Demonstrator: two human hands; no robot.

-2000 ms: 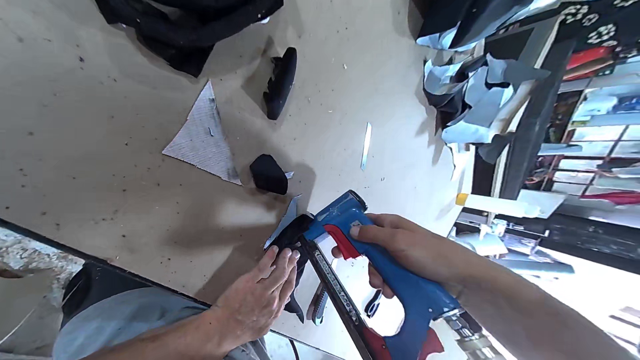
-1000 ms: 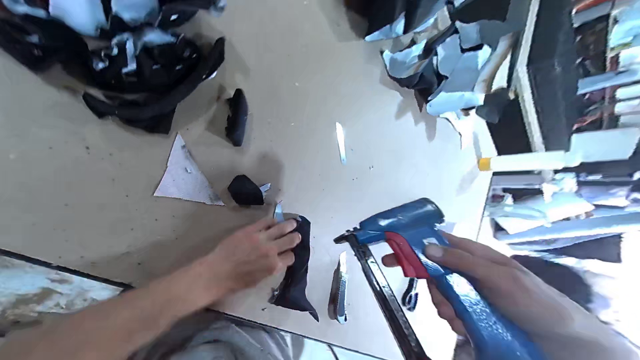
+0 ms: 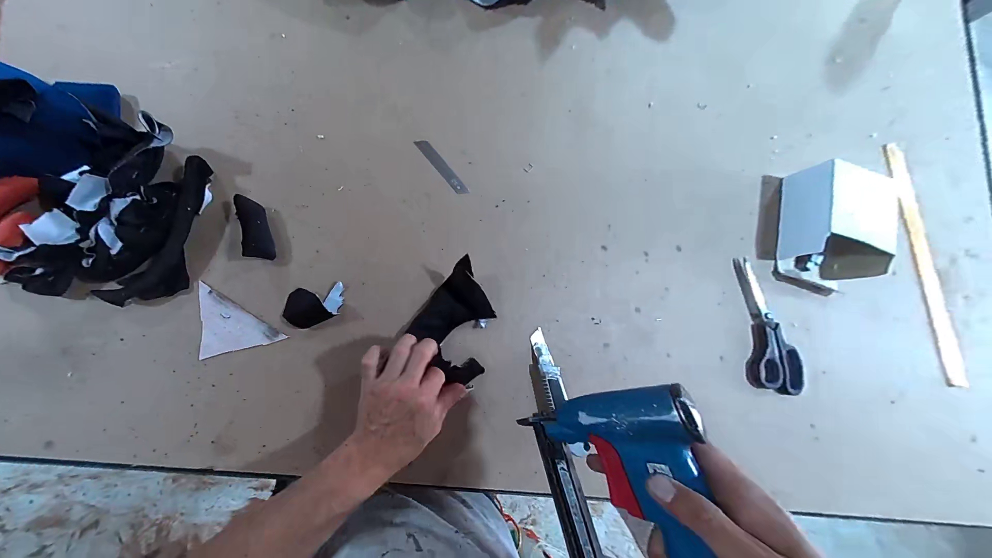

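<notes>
My left hand grips a black fabric-covered piece on the table near its front edge; the piece's lower part is under my fingers. My right hand holds a blue pneumatic staple gun with a red trigger, its nose pointing left, toward the piece but apart from it. Partly behind the gun's nose lies a snap-off utility knife. Left of my left hand are a small black fabric piece, a pale triangular scrap and another black padded piece.
A heap of black, white and blue fabric scraps lies at the left. A loose metal blade lies mid-table. At the right are scissors, an open white cardboard box and a wooden strip. The table's front edge runs below.
Two seconds ago the staple gun's nose was at the black piece beside my left hand; now the gun is away to the right. The view has swung, showing the scissors and box.
</notes>
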